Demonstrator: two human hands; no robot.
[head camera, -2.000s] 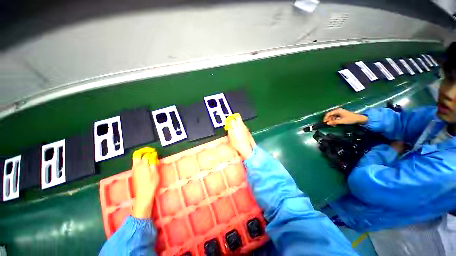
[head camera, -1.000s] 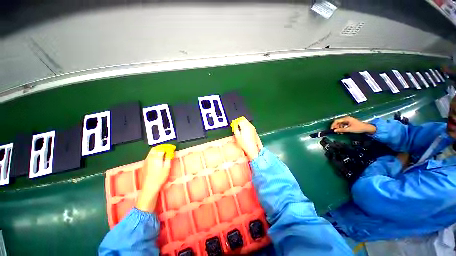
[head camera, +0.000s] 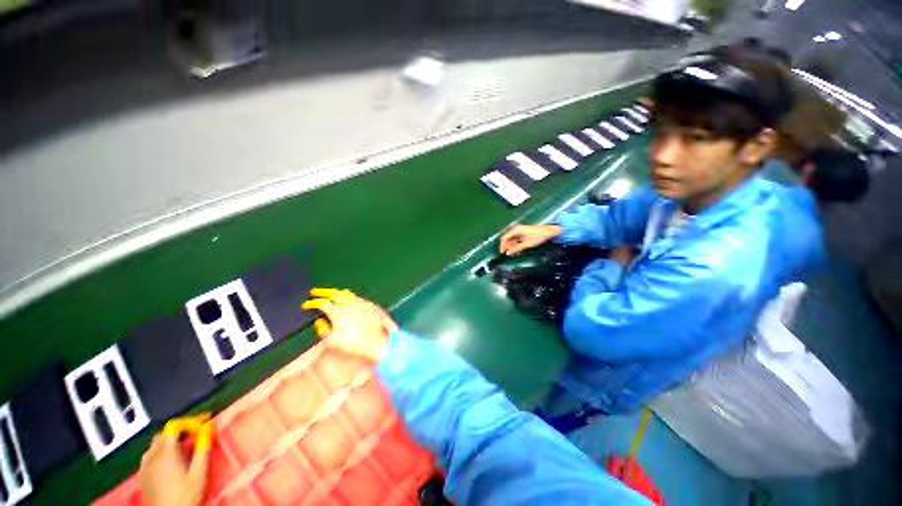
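Note:
The red-orange pocketed tray (head camera: 307, 425) lies at a tilt at the bottom of the view, its lower part cut off. Its visible pockets look empty except for a black watch head (head camera: 432, 491) at the lower right, partly behind my sleeve. My right hand (head camera: 351, 321), with yellow finger cots, is over the tray's far right corner, fingers apart with nothing visible in them, beside a dark box lid (head camera: 282, 289). My left hand (head camera: 178, 463) is at the tray's far left edge, fingers curled, cut off by the bottom edge; whether it holds something is unclear. A white box insert (head camera: 229, 326) lies between them.
More inserts (head camera: 107, 400) and lids lie on the green belt (head camera: 396, 212) to the left. A row of boxes (head camera: 506, 188) stands further along. A person in a blue smock (head camera: 673, 287) sits at right, a hand by a black tangled heap (head camera: 542, 287). A white bag (head camera: 771, 415) is behind.
The view has swung to the right and blurred, so the tray and inserts sit lower left and the person shows more fully. My right hand's fingers are more spread.

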